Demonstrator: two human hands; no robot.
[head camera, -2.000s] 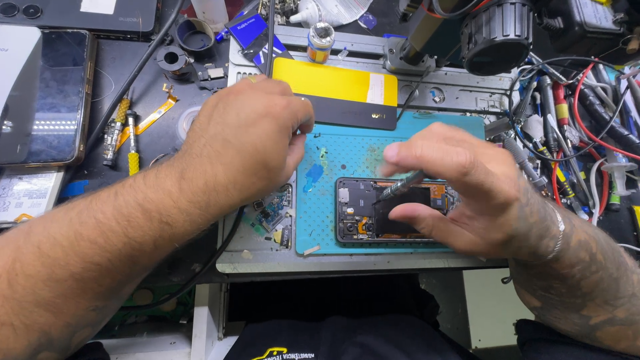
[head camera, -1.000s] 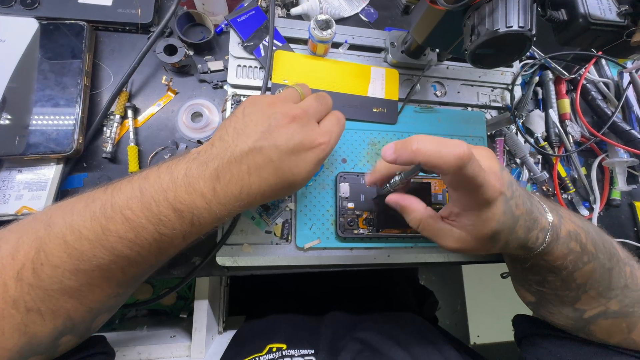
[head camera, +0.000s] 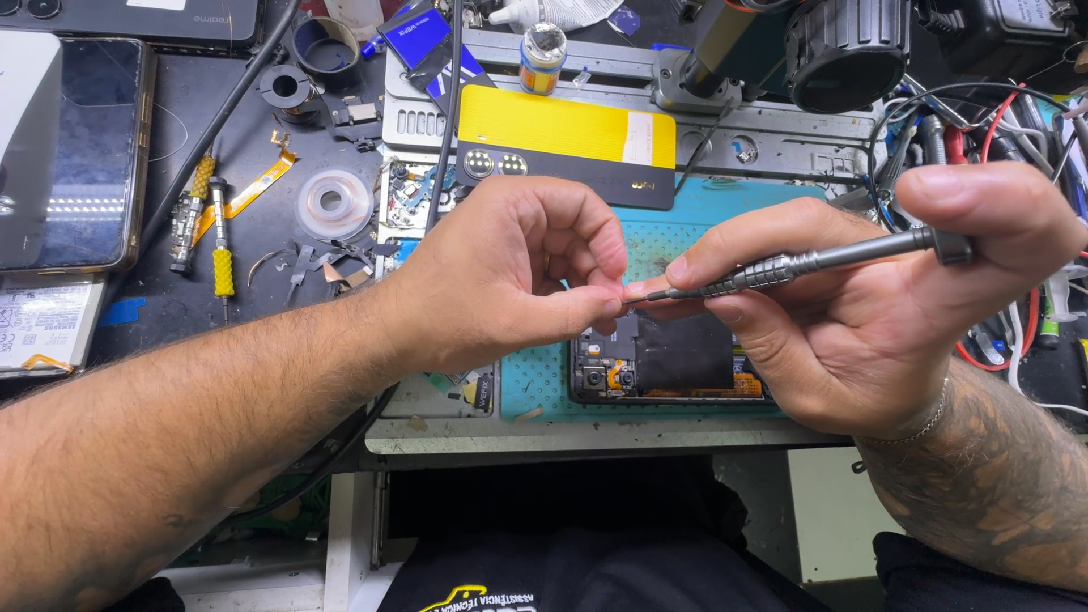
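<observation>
My right hand (head camera: 816, 314) grips a grey metal precision screwdriver (head camera: 790, 268) whose thin tip points left. The thumb and forefinger of my left hand (head camera: 527, 272) meet at that tip; whether a tiny screw sits between them cannot be told. Beneath both hands an opened smartphone (head camera: 671, 365) lies on the teal perforated repair mat (head camera: 544, 382), its camera modules, black sheet and orange flex cable exposed. Part of the phone is hidden by my hands. Behind them lies a yellow and black phone back cover (head camera: 569, 136).
Two small screwdrivers (head camera: 221, 246), a spool of tape or wire (head camera: 333, 204) and loose flex parts lie left. A large phone (head camera: 76, 153) is at far left. A small jar (head camera: 542, 59) stands behind; a microscope stand (head camera: 714, 51) and tangled cables (head camera: 1020, 136) are right.
The screwdriver in my right hand has come away from the phone and turned to point left. My left hand has moved to its tip, with thumb and forefinger pinched there.
</observation>
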